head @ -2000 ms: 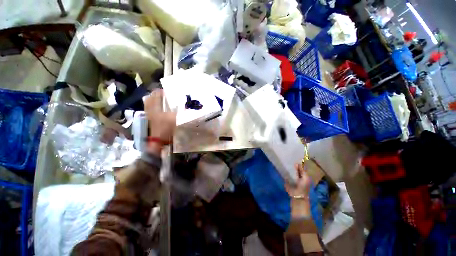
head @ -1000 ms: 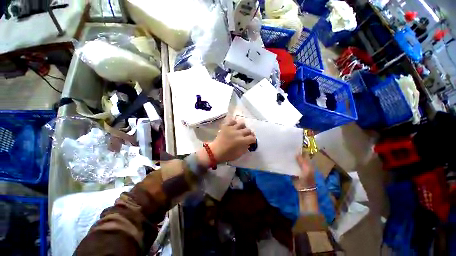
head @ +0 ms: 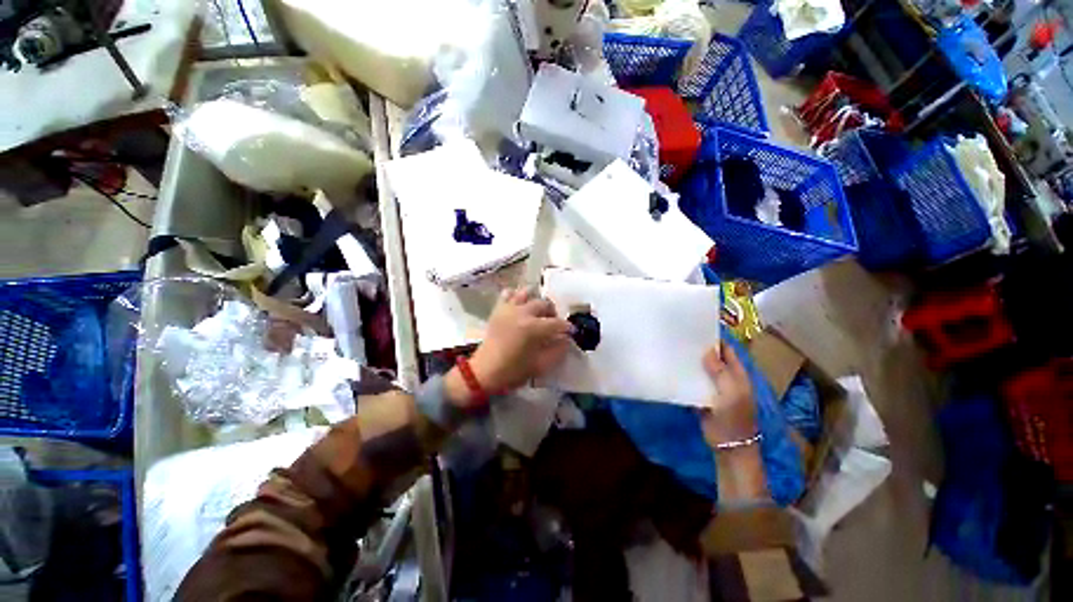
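Observation:
A white panel stack is held up in front of me at the bench's front edge. A small dark item lies on its left part. My right hand grips the stack's right end. My left hand is at its left end, fingertips beside the dark item; whether they pinch it or the stack is hidden. Another white stack with a dark item on top lies behind my left hand. A further white stack with a dark item lies behind the held one.
A white box-like stack stands farther back. Blue baskets and a red crate are beyond it. A long bin with scraps and plastic bags is at the left. A cardboard box with blue plastic is at the lower right.
My left hand came from the left bin side to the held stack. The stack turned from slanted to nearly level. Over the last second the hands moved only slightly.

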